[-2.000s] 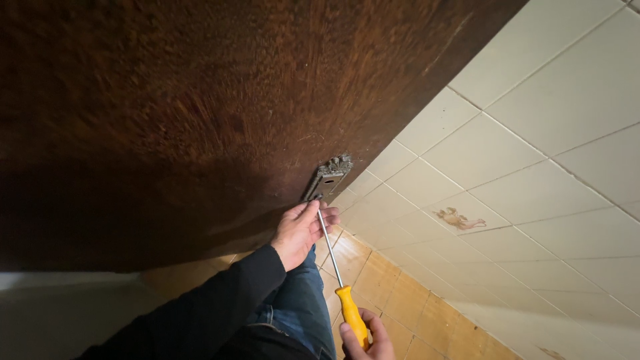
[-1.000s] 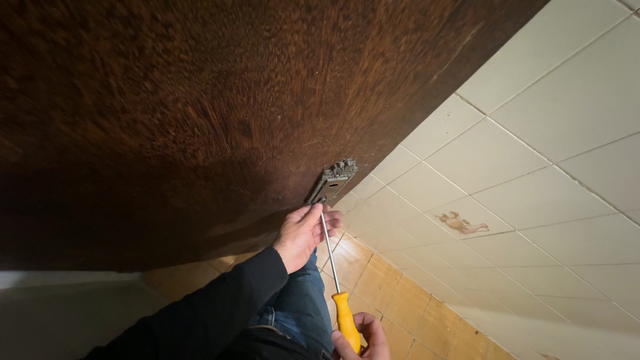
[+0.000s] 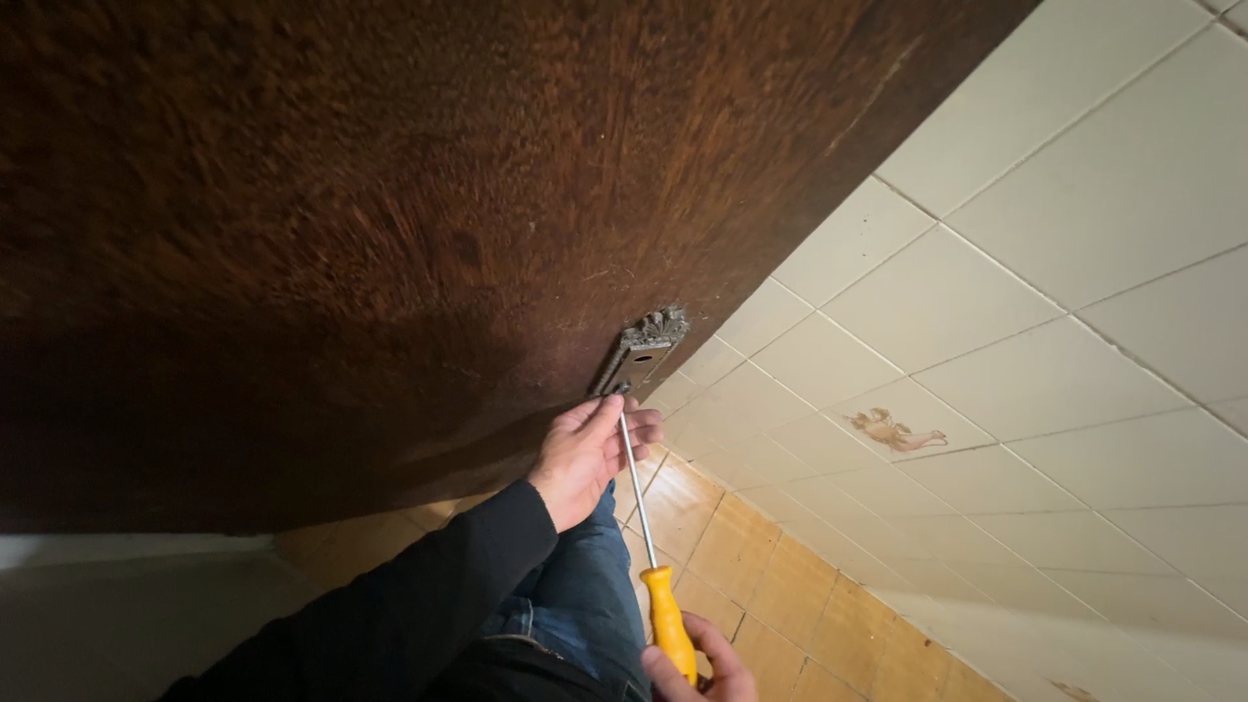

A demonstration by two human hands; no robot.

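Note:
A dark wooden door (image 3: pixel 468 214) fills the upper left. Near its edge sits an ornate metal door plate (image 3: pixel 642 359) with a round hole in it. My left hand (image 3: pixel 585 453) is at the plate's lower end, its thumb and fingertips around the tip end of a screwdriver's shaft. The screwdriver (image 3: pixel 667 614) has a yellow handle and a long steel shaft, and points up at the plate. My right hand (image 3: pixel 707 663) holds the handle at the bottom of the view. The screwdriver's tip and what it meets are hidden by the left fingers.
A wall of cream tiles (image 3: pixel 975 341) runs along the right, one tile bearing a brown figure. Below is an orange-brown tiled floor (image 3: pixel 780 585). My legs in blue jeans (image 3: pixel 585 595) are under my left arm. A pale surface (image 3: pixel 127 595) shows at the lower left.
My right hand's fingers have shifted around the yellow handle. My left hand stays at the lower end of the door plate.

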